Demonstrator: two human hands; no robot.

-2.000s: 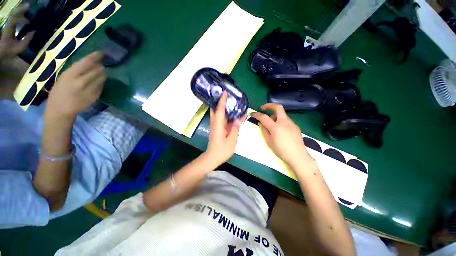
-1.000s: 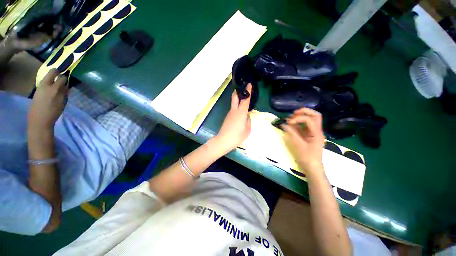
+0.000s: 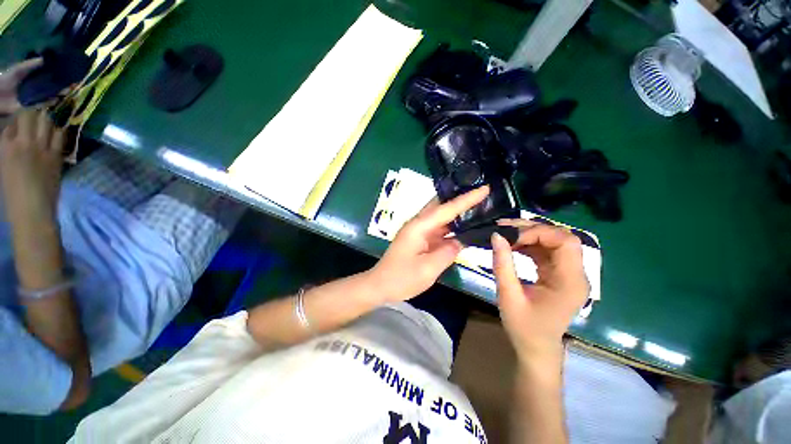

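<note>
My left hand (image 3: 427, 247) holds a glossy black plastic housing (image 3: 468, 165) upright, with its moulded inside facing me. My right hand (image 3: 545, 277) pinches a thin matte black adhesive pad (image 3: 487, 235) at the housing's near end. Whether the pad touches the housing is hard to tell. The white pad sheet (image 3: 402, 201) lies under both hands, with black part-round pads at its left and right ends. Its middle is hidden by my hands and the housing.
A pile of black housings (image 3: 568, 178) lies beyond the sheet, by a metal post (image 3: 552, 33). A folded backing sheet (image 3: 325, 117) slants at left. A loose black oval piece (image 3: 185, 78), a neighbour's hands and yellow strip are farther left. A white fan (image 3: 666, 76) stands beyond. A carton (image 3: 486, 368) is below the bench.
The housing has turned its inside towards me. My right hand has brought the pad from above the sheet to the housing's near end. The view has shifted, moving the surroundings left or up.
</note>
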